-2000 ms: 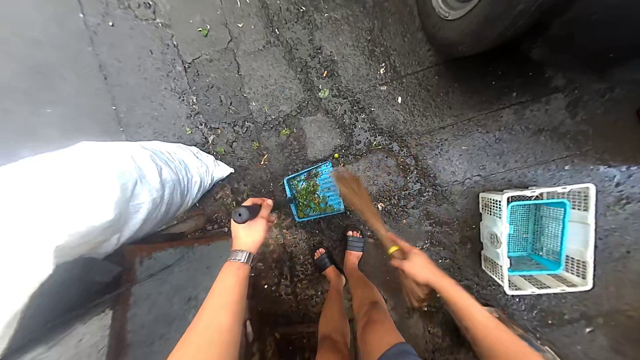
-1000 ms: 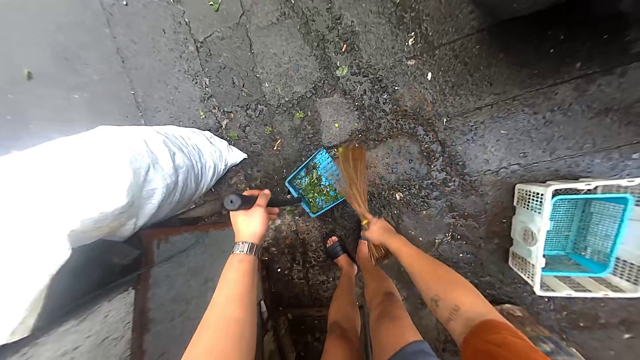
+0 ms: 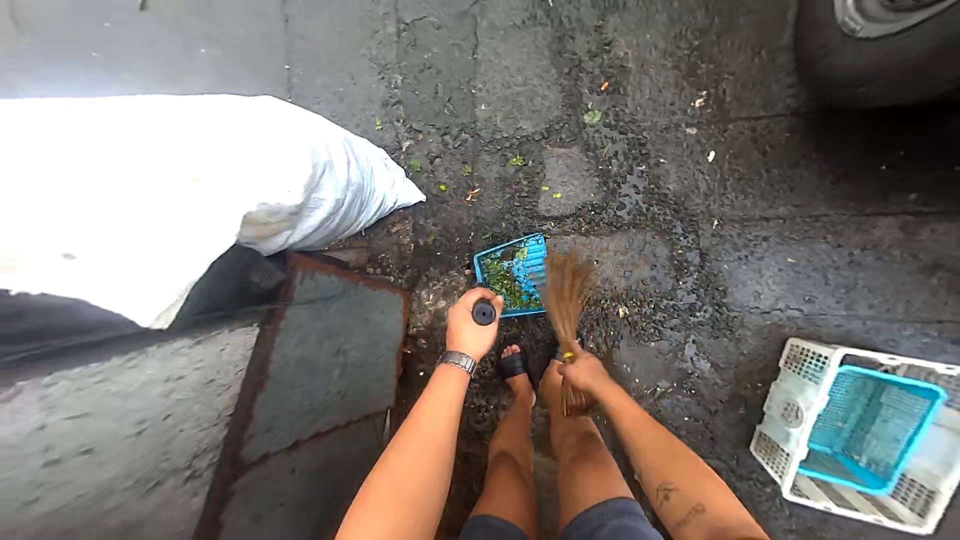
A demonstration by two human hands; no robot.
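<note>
My left hand (image 3: pixel 474 324) is closed around the black handle (image 3: pixel 484 312) of a blue plastic dustpan (image 3: pixel 536 259), which lies on the ground just beyond it. Green leaf scraps (image 3: pixel 504 279) are gathered in the pan. A short straw hand broom (image 3: pixel 567 289) is held in my right hand (image 3: pixel 583 371) near a yellow band, its bristles spread at the pan's right, open side. Some loose leaves (image 3: pixel 517 160) lie on the wet ground ahead of the pan.
A large white sack (image 3: pixel 330 180) lies at left, above a rusty-edged metal plate (image 3: pixel 330 352). At lower right a white plastic crate (image 3: pixel 795 420) holds a blue basket (image 3: pixel 877 427). A vehicle tyre (image 3: pixel 870 67) stands at upper right. My sandalled feet (image 3: pixel 514 364) are close below the pan.
The dustpan handle, tilted sideways to the left one second ago, now points up toward the camera. The broom remains in my right hand beside the pan.
</note>
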